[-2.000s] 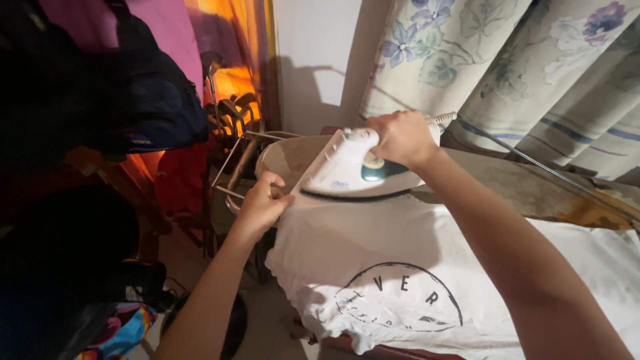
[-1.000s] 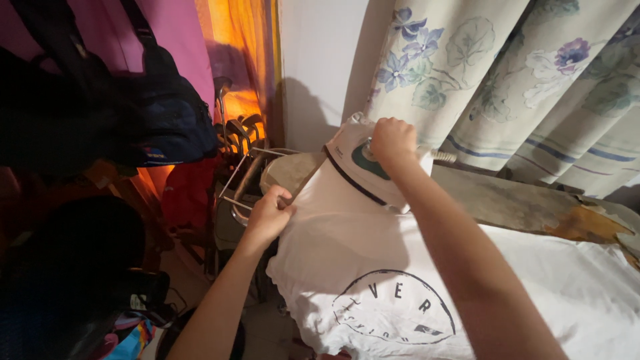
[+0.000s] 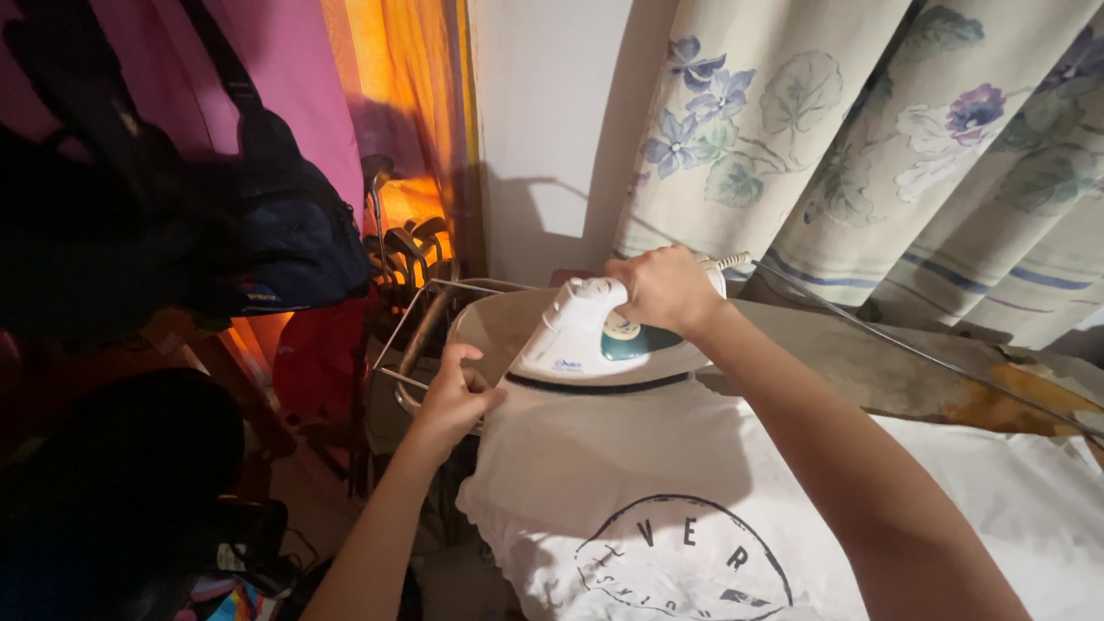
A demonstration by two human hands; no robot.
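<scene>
My right hand (image 3: 668,289) grips the handle of a white and teal electric iron (image 3: 569,341), whose tip points left. The iron's sole rests at the upper edge of a white printed T-shirt (image 3: 621,448). This shirt lies over an ironing board (image 3: 487,332) with a worn, stained cover. At the board's left end, my left hand (image 3: 457,392) has its thumb and forefinger at the shirt's edge, just left of the iron's tip; the fingertips seem to pinch the cloth.
The iron's cord (image 3: 914,349) runs right across the board. Floral curtains (image 3: 776,155) hang behind it. A metal wire rack (image 3: 414,336) juts from the board's left end, near golf clubs (image 3: 405,246). A dark blue bag (image 3: 293,233) hangs at left.
The iron in my right hand has turned since one second ago; its tip then pointed up and left, and now it points left toward my left hand. My left hand stays at the shirt's edge.
</scene>
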